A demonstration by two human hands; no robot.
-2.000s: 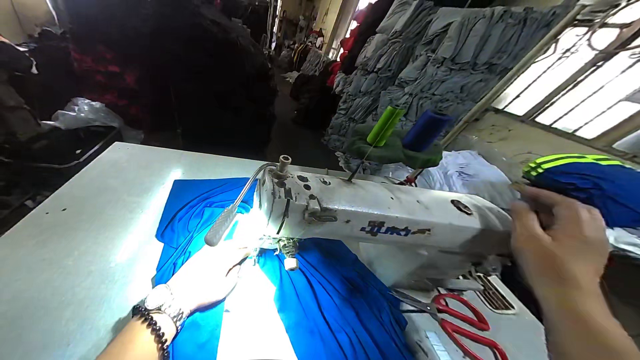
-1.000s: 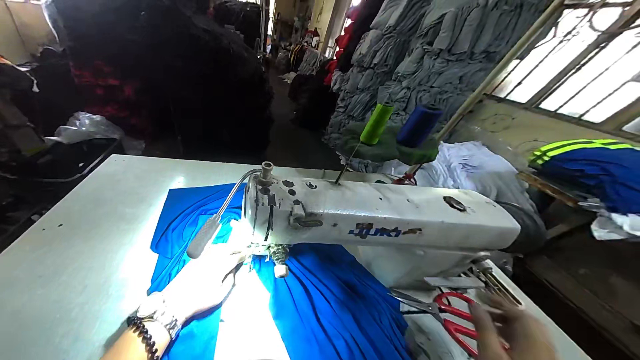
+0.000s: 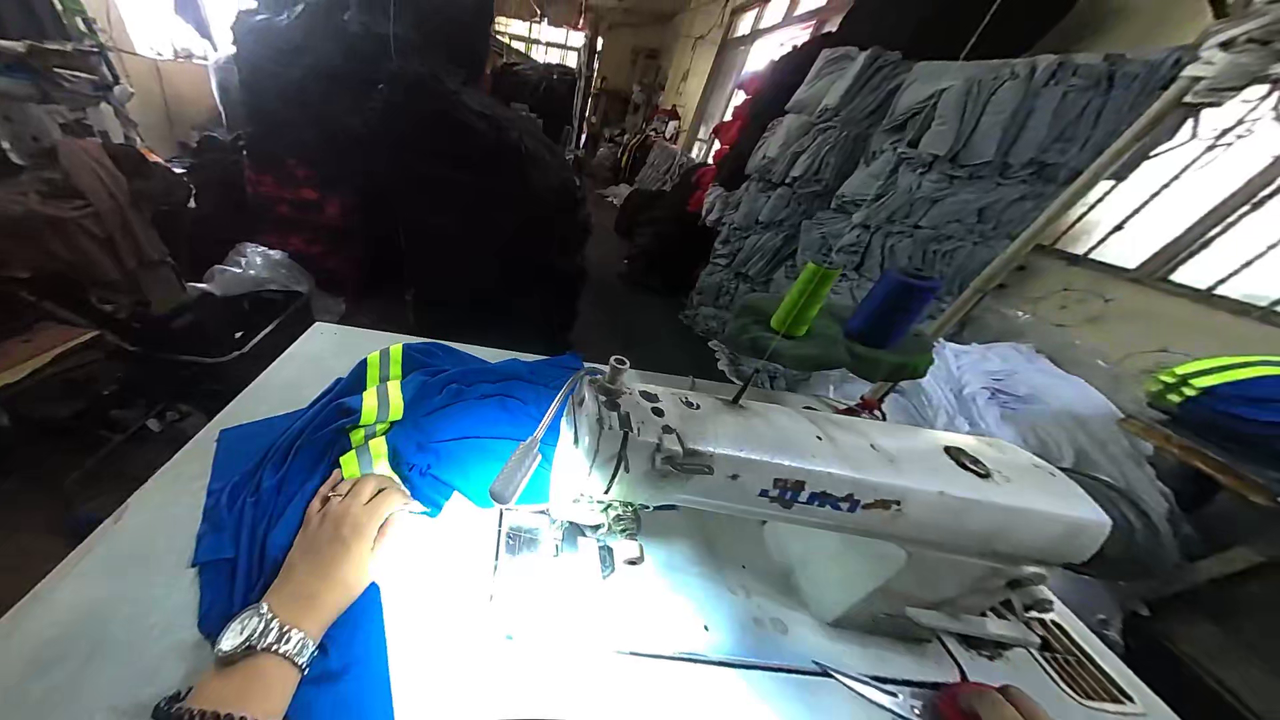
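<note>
My left hand [image 3: 350, 535], with a metal wristwatch at the wrist, grips the edge of a blue garment [image 3: 470, 410] by its yellow and grey reflective tape [image 3: 372, 410]. The cloth lies bunched on the table, left of the Juki sewing machine [image 3: 830, 480]. Bright lamp light falls on the bare needle area. At the bottom edge my right hand [image 3: 1000, 702], mostly out of view, is closed on the red handles of metal scissors [image 3: 880, 690], whose blades point left.
Green [image 3: 805, 300] and blue [image 3: 893, 308] thread cones stand behind the machine. Beyond them are stacked grey garments [image 3: 900, 160] and pale cloth [image 3: 1030, 410]. A black bin [image 3: 250, 325] with plastic stands past the white table's [image 3: 90, 620] left edge.
The blue cloth has moved left, out from under the needle area, with my left hand, and its reflective tape now shows. My right hand has come down from the machine's right end and taken the scissors.
</note>
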